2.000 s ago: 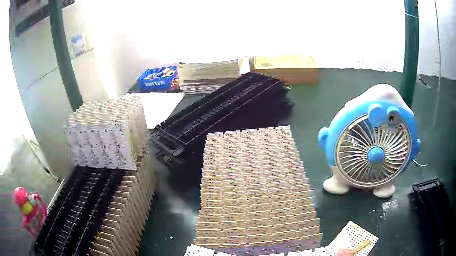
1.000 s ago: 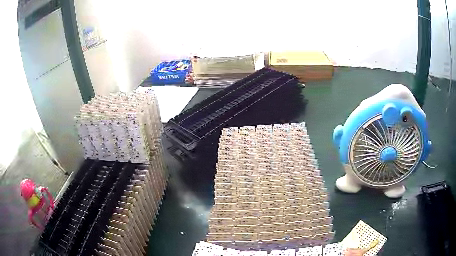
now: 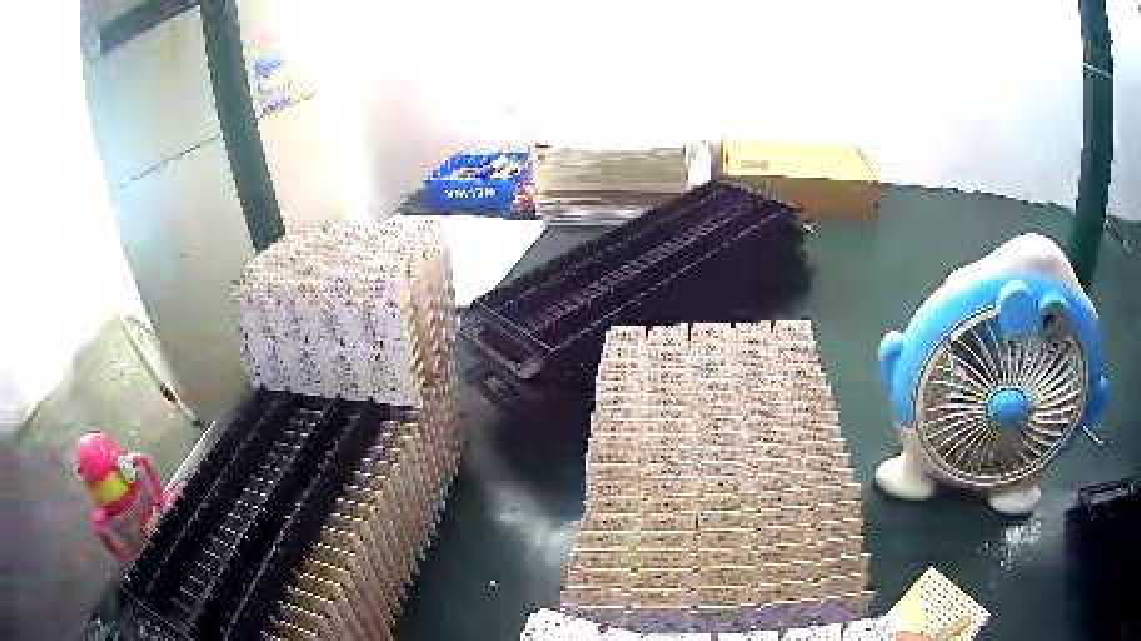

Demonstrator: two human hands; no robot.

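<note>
A white PCB panel (image 3: 726,631) with small dark marks shows as a strip along the bottom edge, in front of the stepped stack of PCB panels (image 3: 726,476). At its right end a sliver of my right hand (image 3: 913,636) shows, mostly cut off by the bottom edge. Beside that hand is a small pale-yellow dotted card (image 3: 941,606) with a thin yellow-orange strip (image 3: 958,627) on it. How the fingers grip these is hidden. My left hand is not in view.
A loaded black rack (image 3: 238,501) and upright panels (image 3: 332,332) stand left. Black slotted racks (image 3: 651,257) lie at back, near a cardboard box (image 3: 801,175), paper stack (image 3: 613,182) and blue box (image 3: 476,184). A fan (image 3: 1001,376) and black rack (image 3: 1107,564) stand right. A pink figure (image 3: 115,488) is left.
The whole scene has shifted to the right in the picture as the camera turned left. The panel strip and small card remain at the bottom edge, and less of my right hand shows.
</note>
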